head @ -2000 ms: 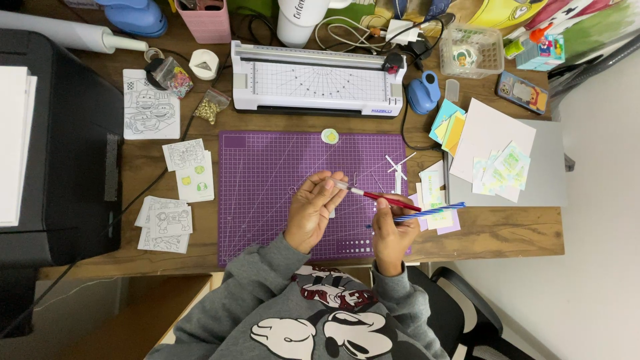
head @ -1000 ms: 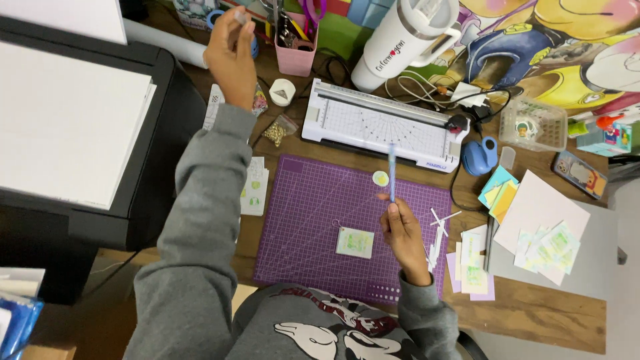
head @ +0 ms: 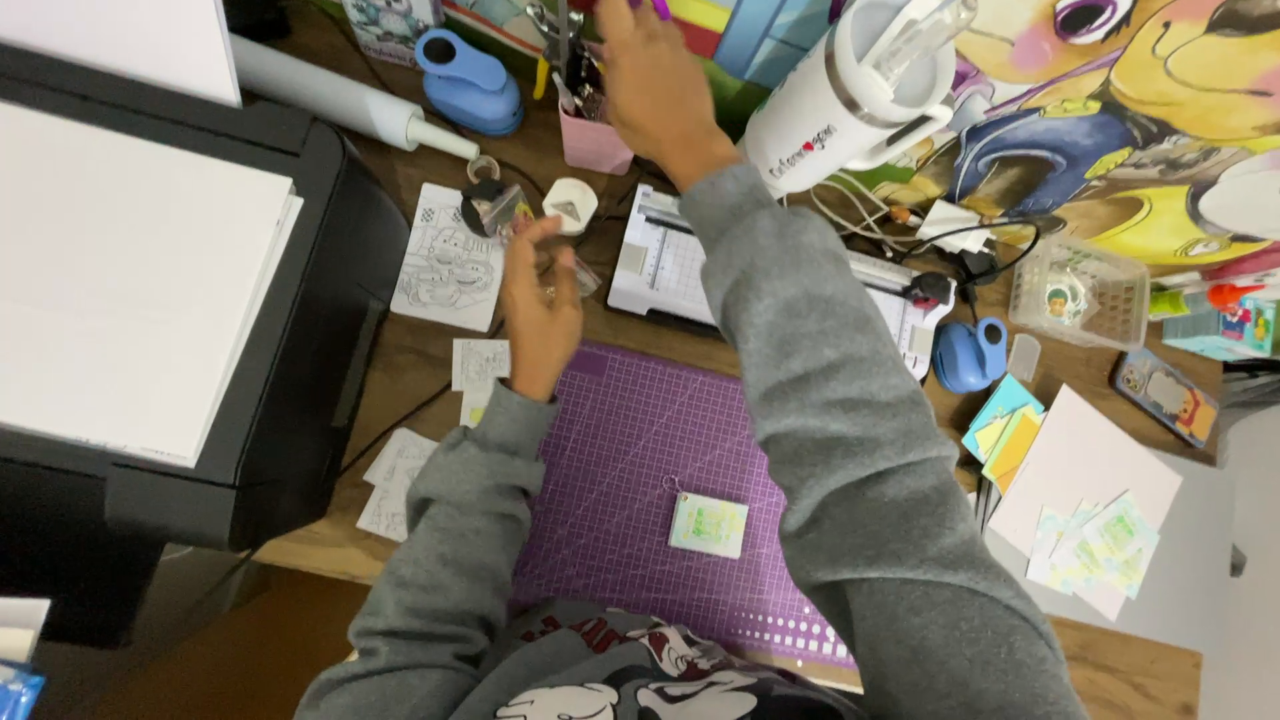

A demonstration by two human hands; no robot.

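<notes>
My left hand (head: 545, 315), fingers apart, is over the table beside a small clear plastic bag (head: 582, 272), with nothing plainly held. My right hand (head: 660, 95) reaches across the paper trimmer (head: 668, 262) to a pink cup (head: 595, 142) of tools. Purple scissor handles (head: 655, 8) show by its fingers at the top edge; its grip cannot be made out. On the purple cutting mat (head: 630, 440) lies a small pale booklet (head: 709, 525) with green print and a ring at its upper left corner. My right sleeve covers part of the mat and the trimmer.
A black printer (head: 300, 400) with white paper stands at left. Behind are a blue punch (head: 468, 85) and a white tumbler (head: 850, 95). To the right are another blue punch (head: 970, 355), a plastic basket (head: 1080, 295), paper cards (head: 1100, 545) and a phone (head: 1165, 397).
My right hand has moved from above the mat to the pink cup; the pen-like tool it held is no longer seen. My left hand has come down from beside the cup to the small bag.
</notes>
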